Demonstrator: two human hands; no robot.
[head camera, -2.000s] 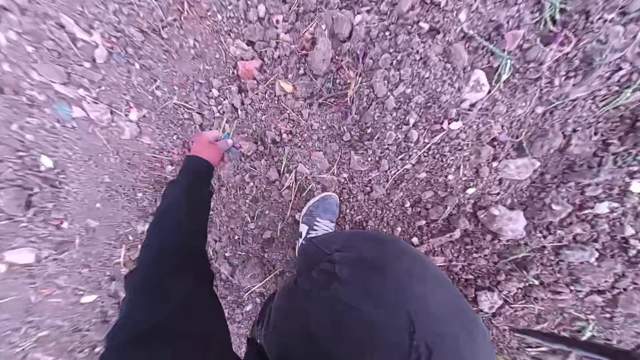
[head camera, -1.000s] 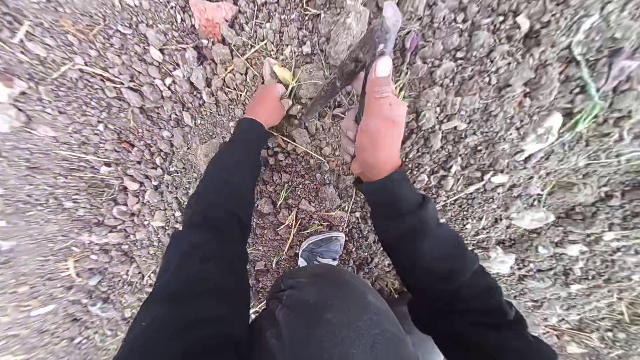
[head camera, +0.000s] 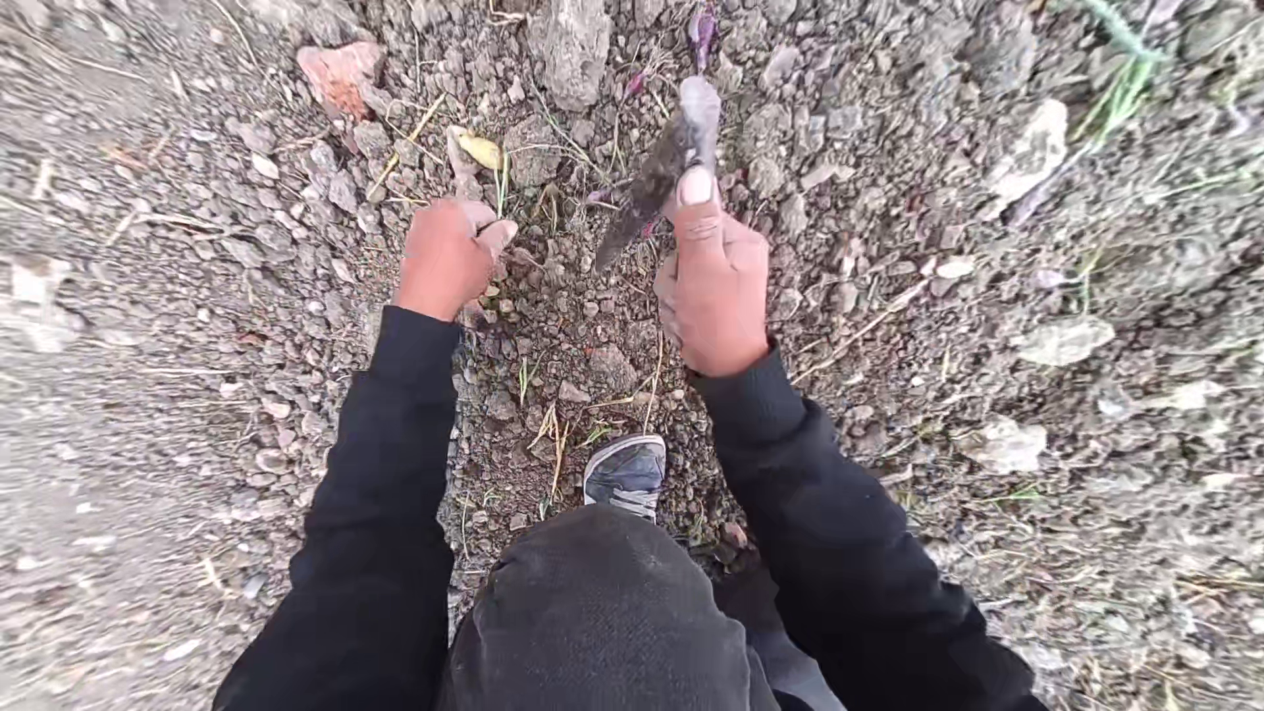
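Observation:
My right hand (head camera: 719, 272) grips a dirt-caked hand tool (head camera: 662, 168) with a flat, dark blade, its thumb laid along the tool. The blade slants down to the left over the stony soil. My left hand (head camera: 449, 252) is closed low over the ground to the left, with green grass blades (head camera: 504, 186) rising beside its fingers; whether it grips their stems cannot be told. A yellow leaf (head camera: 478, 148) lies just above that hand. Purple shoots (head camera: 702, 35) stand beyond the tool's upper end.
Loose stones and clods cover the ground. A reddish rock (head camera: 341, 77) is at the upper left, a large grey clod (head camera: 575, 54) at the top. My shoe (head camera: 626, 474) and bent knee (head camera: 607, 602) are below. Pale flat stones (head camera: 1065, 342) and green stalks (head camera: 1126, 89) lie at right.
My right hand, out of view two seconds ago, came in with the tool by one second ago. Since then the blade has lifted or shifted away from my left hand.

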